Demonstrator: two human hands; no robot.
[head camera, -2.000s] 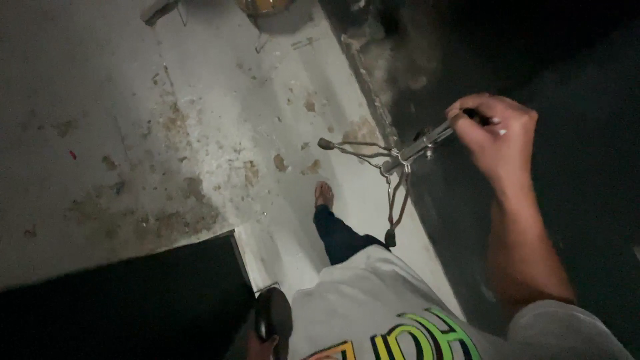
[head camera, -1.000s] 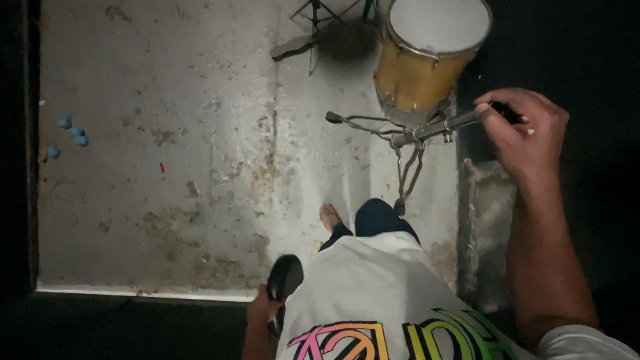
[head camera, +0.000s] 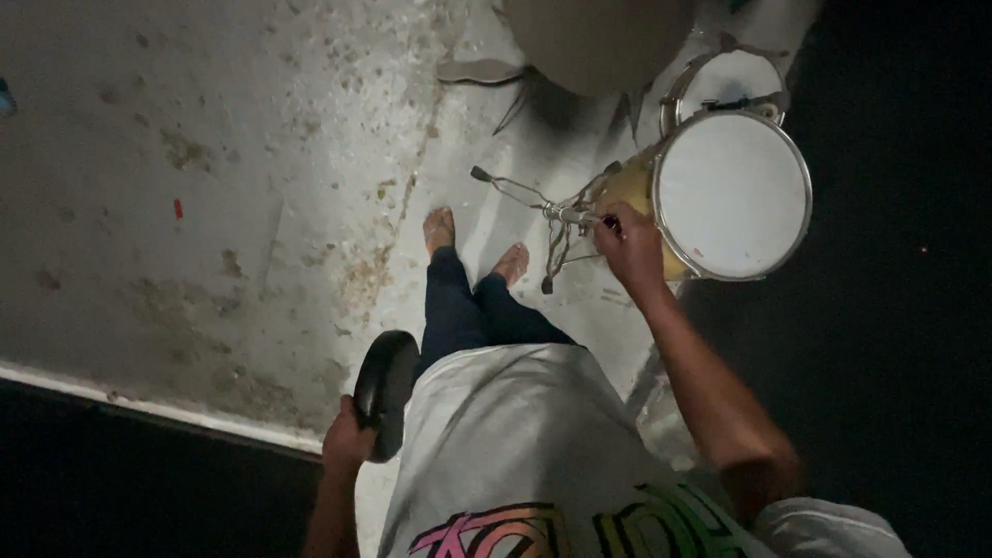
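Observation:
At the lower left, beside my hip, my left hand grips a round black padded seat, which looks like a drum throne's top and is tilted on edge. My right hand is closed around the upper end of a metal tripod stand, whose legs are spread and carry dark rubber feet. Behind that hand is a floor tom with a white head and a yellowish shell. Whether the stand touches the floor or the tom cannot be told.
A smaller drum stands beyond the floor tom. At the top is a large dark round surface, probably a cymbal, with stand legs below. A raised pale edge borders the stained floor at lower left, with darkness past it.
The view has swung strongly, bringing the drums and both my feet into sight. My right hand still holds the stand, and my left hand with the black seat shows more fully.

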